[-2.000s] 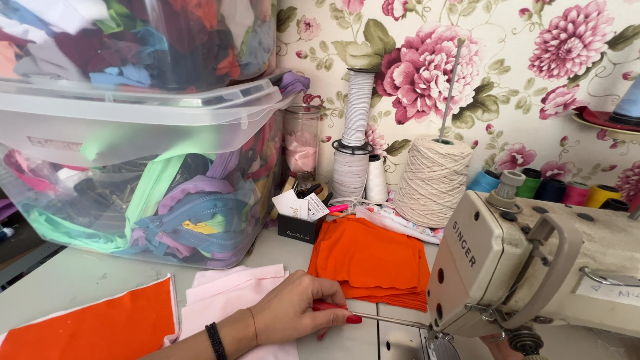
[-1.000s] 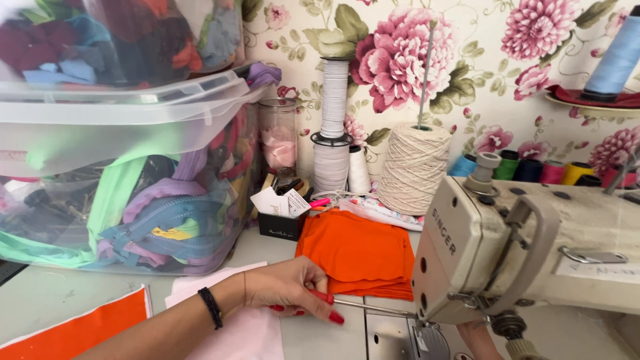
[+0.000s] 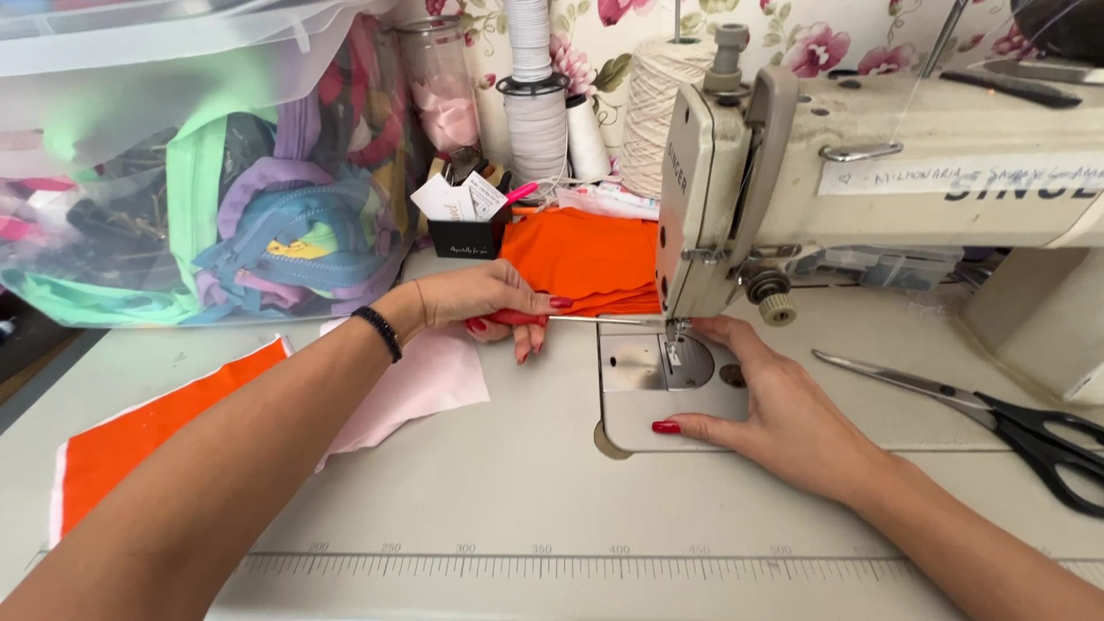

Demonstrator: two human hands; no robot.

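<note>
My left hand [image 3: 492,302], with a black bead bracelet, grips the red handle of a screwdriver [image 3: 595,320]. Its metal shaft points right, and its tip reaches the presser foot area [image 3: 675,332] of the Singer sewing machine [image 3: 707,198]. The fingertips of my right hand [image 3: 750,379] are at the right of the presser foot, touching or close to it; the thumb is spread below, over the machine bed. Whether those fingers pinch a small part cannot be seen. The metal needle plate [image 3: 634,366] lies between my hands.
Orange fabric pieces [image 3: 586,259] are stacked behind my left hand. Pink fabric [image 3: 423,388] and a white-edged orange piece [image 3: 164,423] lie left. Black-handled scissors [image 3: 992,410] rest at right. A clear plastic bin [image 3: 259,172], a black card box [image 3: 466,237] and a twine cone [image 3: 660,112] stand behind.
My right hand, only partly visible behind the machine head one second ago, is now at the presser foot. My left hand still holds the screwdriver. The view has shifted down and right.
</note>
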